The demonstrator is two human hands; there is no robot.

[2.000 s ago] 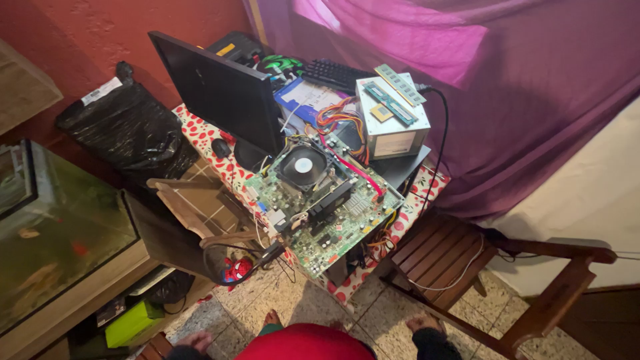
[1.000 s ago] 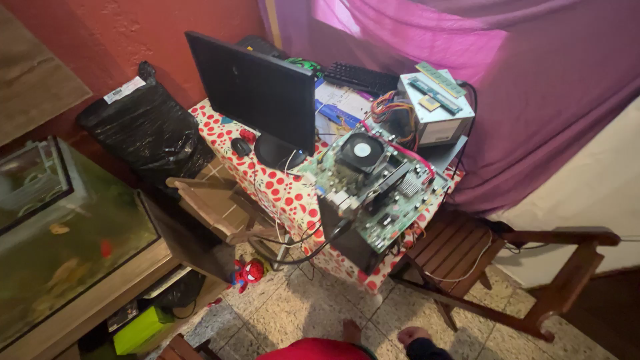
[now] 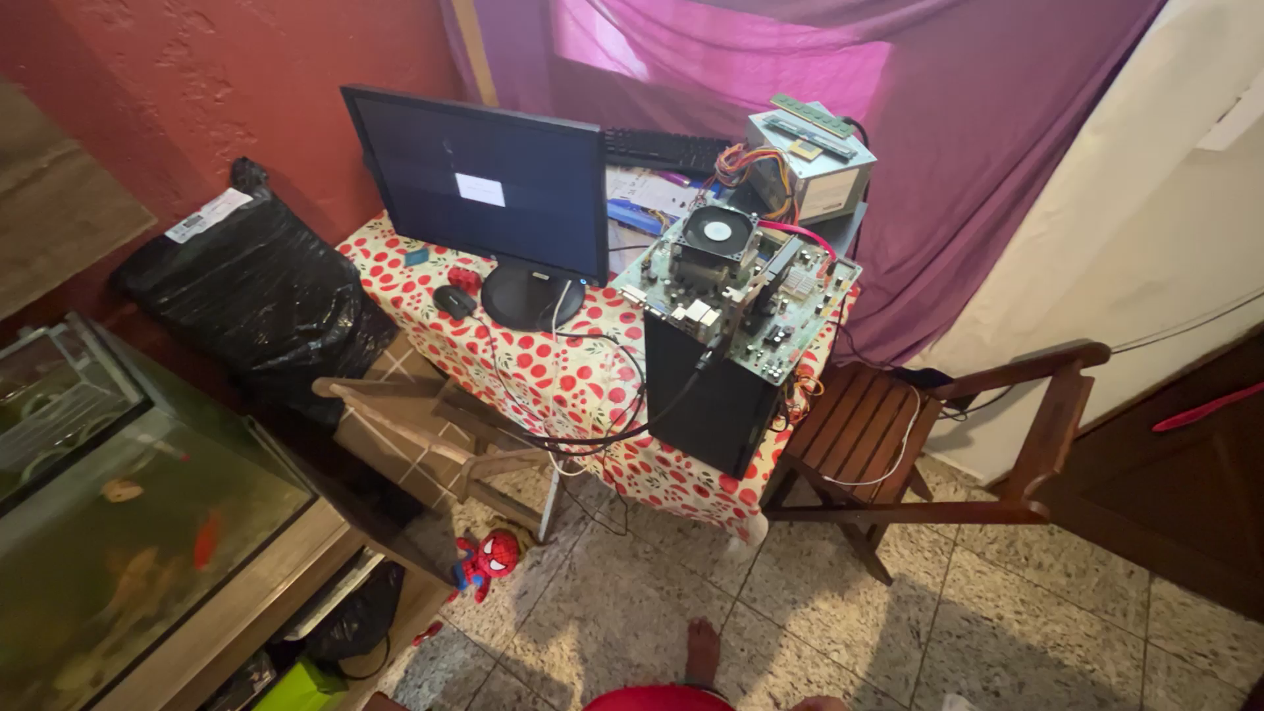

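Note:
Neither of my hands is in view. A green computer motherboard [image 3: 790,321] lies on a black case [image 3: 691,395] near the right end of the table. On the board sits a cooling fan [image 3: 718,231], and a black cable is plugged in at its near edge. Behind it stands a metal power supply [image 3: 834,183] with RAM modules [image 3: 812,116] and a processor chip [image 3: 805,150] on top. To the left, a monitor [image 3: 494,188] shows a small light box on a dark screen. A mouse [image 3: 454,302] lies beside its base; a keyboard [image 3: 667,150] is behind.
The table has a red-patterned cloth [image 3: 553,380]. At its right is a slatted wooden chair [image 3: 859,415]; at its left, another folding chair [image 3: 395,420]. A black plastic-wrapped package [image 3: 267,296], a fish tank [image 3: 148,523] and a Spider-Man doll [image 3: 491,559] are at the left. Cables hang over the table's front.
The view has moved back and toward the monitor's front, so its screen, dark before, now shows a light box. No hand appears in any frame.

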